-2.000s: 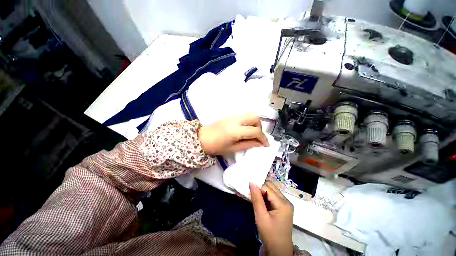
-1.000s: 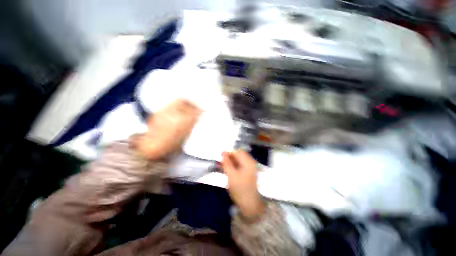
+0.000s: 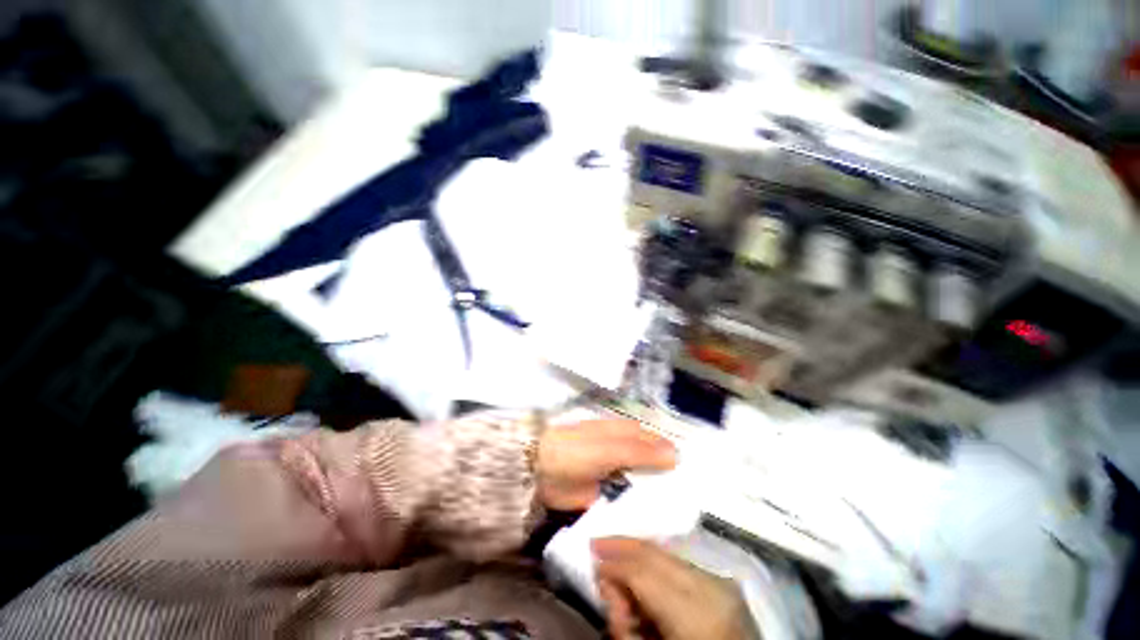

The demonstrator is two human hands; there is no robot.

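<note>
My left hand (image 3: 603,460) is closed on a white cloth piece (image 3: 650,515) at the table's front edge, below the needle area. A small dark spot shows at its fingers; I cannot tell what it is. My right hand (image 3: 669,594) holds the same white piece from below, near the bottom edge of the picture. A white garment panel (image 3: 538,238) with narrow navy bands lies left of the presser foot and needle area (image 3: 675,256). A navy panel (image 3: 375,188) lies along its far left side. The picture is blurred.
The overlock machine (image 3: 900,188) stands at the right, with several tension dials (image 3: 825,256) and a control panel (image 3: 1031,331) with red digits. White pieces (image 3: 963,506) are piled at the right. A white bundle (image 3: 188,444) lies low at the left over the dark floor.
Both hands have moved from beside the presser foot down to the table's front edge, with a white piece between them. The view has swung right and partly back. Navy bands on the panel are uncovered.
</note>
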